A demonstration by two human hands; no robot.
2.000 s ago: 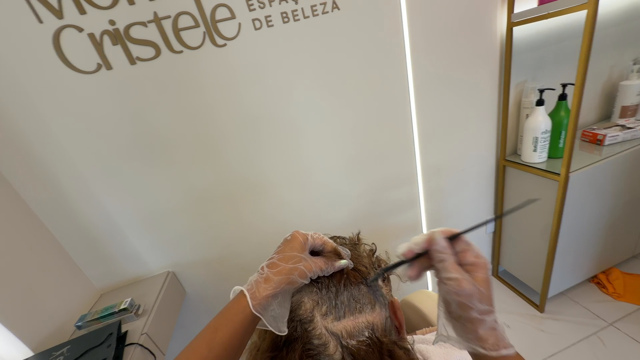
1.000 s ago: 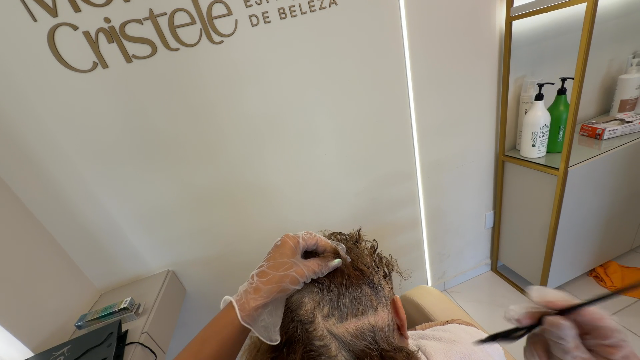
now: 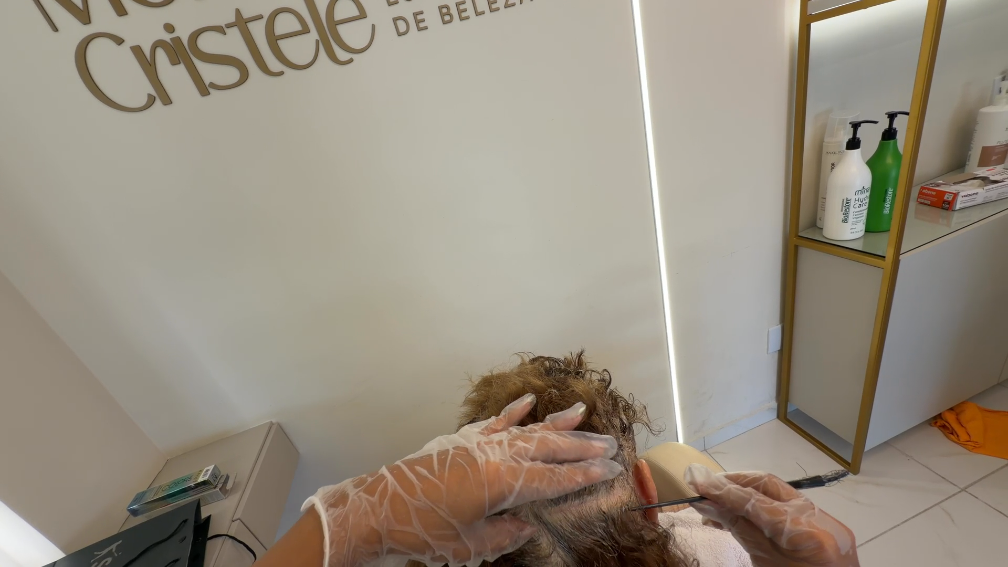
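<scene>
My left hand point(image 3: 472, 480), in a clear disposable glove, lies flat with spread fingers on the hair point(image 3: 551, 386) of a seated person's head, seen from behind. The hair looks damp, with a pale parted strip of scalp below my fingers. My right hand point(image 3: 776, 512), gloved too, grips a dark tint brush point(image 3: 819, 479). Its bristles point right, away from the head, and its thin pointed handle end reaches the hair beside the person's ear point(image 3: 646, 490). A light towel point(image 3: 701, 539) covers the shoulder.
Left stands a drawer cabinet point(image 3: 260, 480) with small boxes point(image 3: 177, 488) and a black bag point(image 3: 142, 543). On the right, a gold-framed shelf point(image 3: 882, 315) holds pump bottles point(image 3: 847, 193) and a box point(image 3: 965, 189). An orange cloth point(image 3: 975, 428) lies on the tiled floor. A cream chair part point(image 3: 677, 461) shows beside the head.
My left hand has gone from pinching hair to lying spread over the head. My right hand has come back from the far right, the brush turned so its handle end points at the head.
</scene>
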